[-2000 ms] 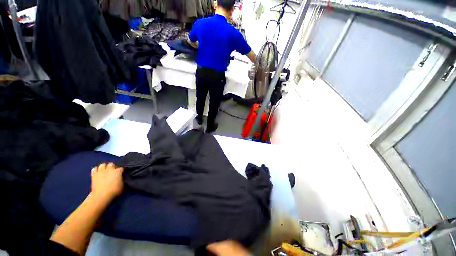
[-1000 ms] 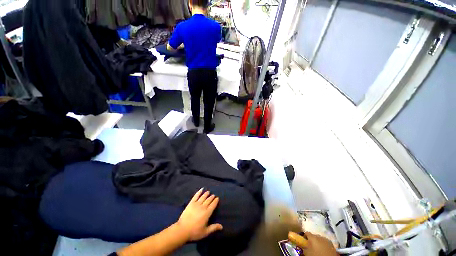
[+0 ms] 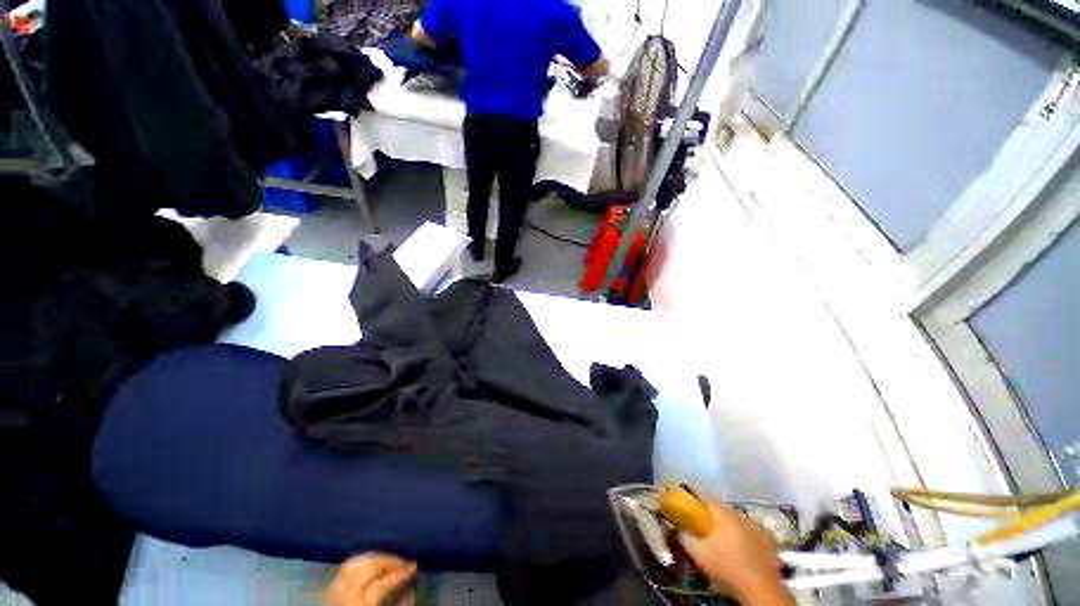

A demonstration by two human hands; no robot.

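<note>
A dark garment (image 3: 474,414) lies over the right part of the navy padded board (image 3: 284,474), with a sleeve pointing away from me. My right hand (image 3: 728,547) is at the lower right, closed on the yellow handle of the steam iron (image 3: 645,533). The iron is at the garment's right edge; whether it touches the cloth is unclear. My left hand (image 3: 373,580) is at the bottom edge of the picture, by the board's near side, its fingers curled and partly cut off; I cannot tell if it grips anything.
A crumpled black pile (image 3: 95,284) lies left of the board. The pale table top (image 3: 284,296) shows beneath. Yellow and white lines (image 3: 995,521) run from the right. A person in blue (image 3: 503,59) stands at a white table ahead, near a fan (image 3: 645,113) and a red object (image 3: 616,249).
My left hand has moved off the garment to the board's near edge. My right hand has brought the iron leftward to the garment. The other person's arm now reaches right.
</note>
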